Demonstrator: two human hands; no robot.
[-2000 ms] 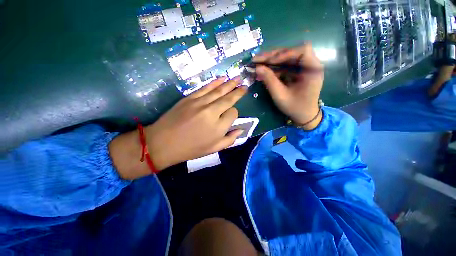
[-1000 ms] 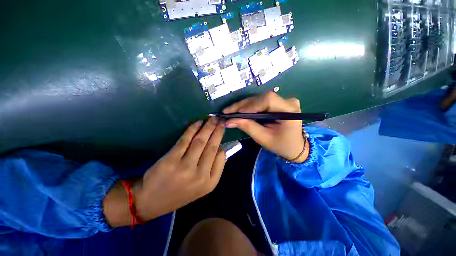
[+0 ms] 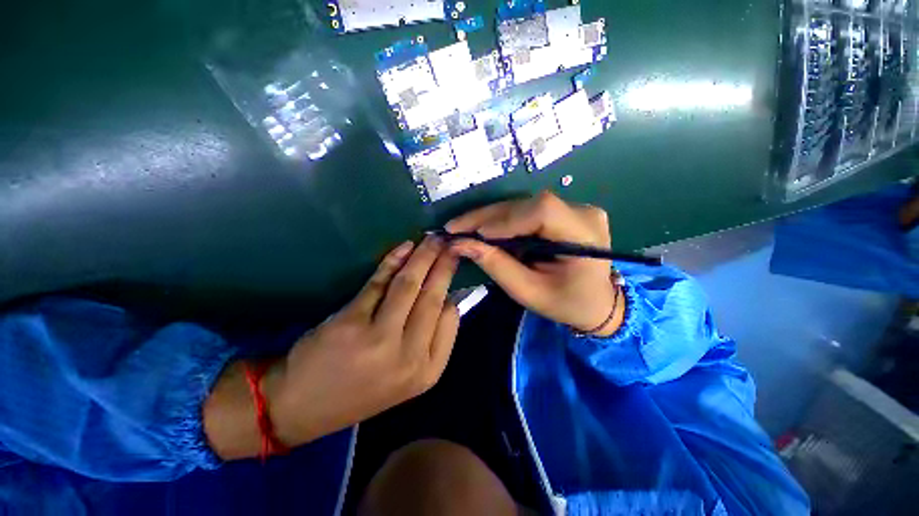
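My right hand (image 3: 549, 260) holds the thin black tweezers (image 3: 595, 250) near the mat's front edge, tip pointing left. The tip meets the fingertips of my left hand (image 3: 373, 348). My left hand holds a backing strip (image 3: 471, 299); only its white end shows beside the fingers, the rest is hidden. Any small piece at the tip is too small to tell. Several circuit boards with blue edges and silver-grey areas lie in a group beyond my hands, among them a near-left board (image 3: 458, 161) and a near-right board (image 3: 562, 129).
The boards lie on a green mat (image 3: 685, 151). A crumpled clear film (image 3: 297, 116) lies left of them. A clear blister tray (image 3: 857, 96) with filled pockets stands at the right. Another person's blue sleeve (image 3: 841, 242) shows at the right edge.
Both hands have moved from the nearest boards back to the mat's front edge, where they meet. In the last second the tweezers' rear end has dipped slightly; the hands have hardly moved.
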